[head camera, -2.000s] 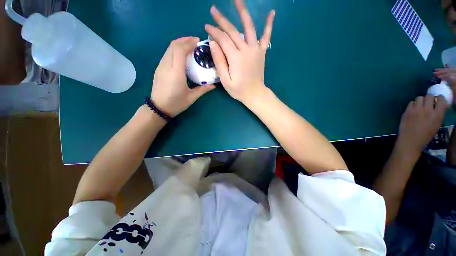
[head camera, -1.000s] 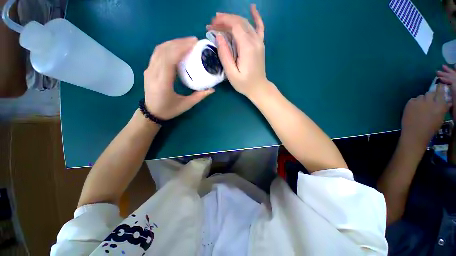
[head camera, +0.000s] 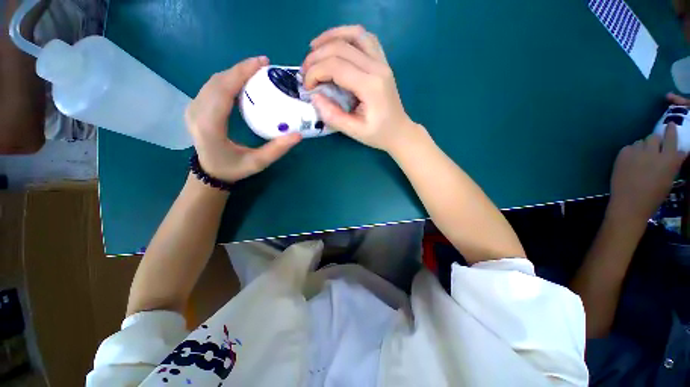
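Observation:
A white rounded bulb camera (head camera: 261, 112) with a black round lens face is over the green mat, in front of me. My left hand (head camera: 231, 125) holds it from the left, with the thumb below and the fingers above. My right hand (head camera: 359, 91) holds a small crumpled pale wiping cloth (head camera: 338, 97) against the camera's right side, beside the black face. A small purple dot and a small printed mark show on the camera's lower side. The camera's right end is hidden behind the cloth and my right fingers.
A translucent wash bottle (head camera: 121, 91) lies at the left on the green mat (head camera: 484, 106). A label sheet (head camera: 626, 34) lies at upper right. At the right edge, another person's hand (head camera: 643, 174) holds a white camera (head camera: 683, 134). Brown cardboard (head camera: 64, 257) is at lower left.
My left hand and the camera have moved left, and the camera has turned so its lower side and purple dot show. My right fingers have closed in on the cloth against it.

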